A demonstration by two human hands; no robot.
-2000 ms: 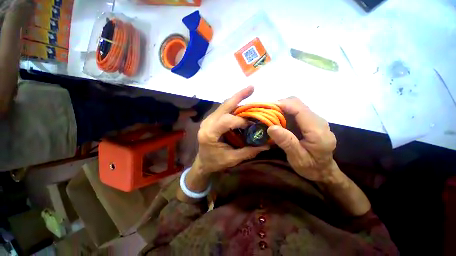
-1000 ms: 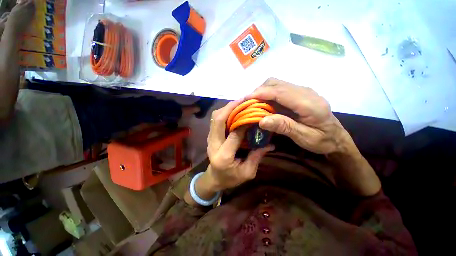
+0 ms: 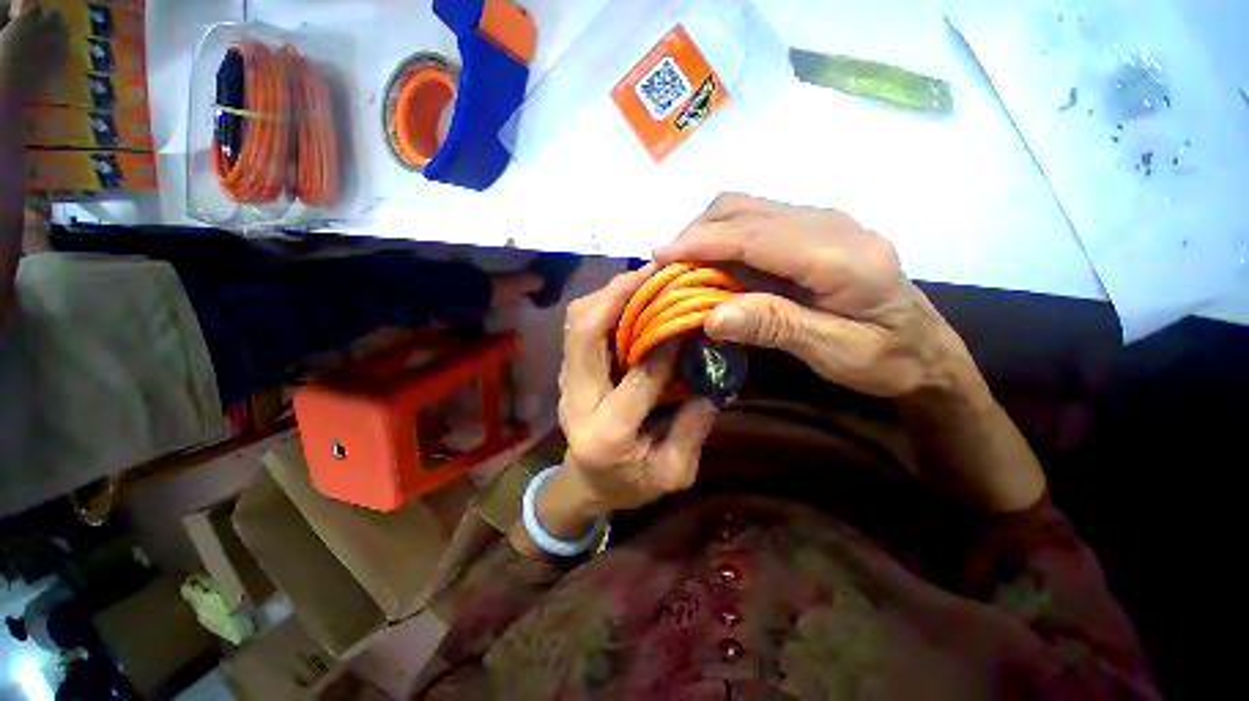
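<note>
An orange coil (image 3: 671,311) is held between my two hands, over my lap at the table's front edge. A round black end fitting (image 3: 714,370) sticks out at the coil's lower right, facing up. My left hand (image 3: 623,397), with a pale bracelet at the wrist, grips the coil's left and lower side. My right hand (image 3: 822,295) lies over its top and right side, thumb on the loops. The fingers hide part of the coil. An orange QR card (image 3: 667,91) lies with clear plastic on the table.
A clear tray with another orange coil (image 3: 314,130), a blue tape dispenser (image 3: 484,103) and a yellowish-green strip (image 3: 873,80) lie on the table (image 3: 877,206). Orange boxes (image 3: 89,96) and a person's arm are at far left. Below are an orange stool (image 3: 359,445) and cartons (image 3: 308,534).
The coil and both hands have moved slightly left. My left hand has shifted its grip lower, and my right hand has closed over the coil's top. The table items appear shifted up and left.
</note>
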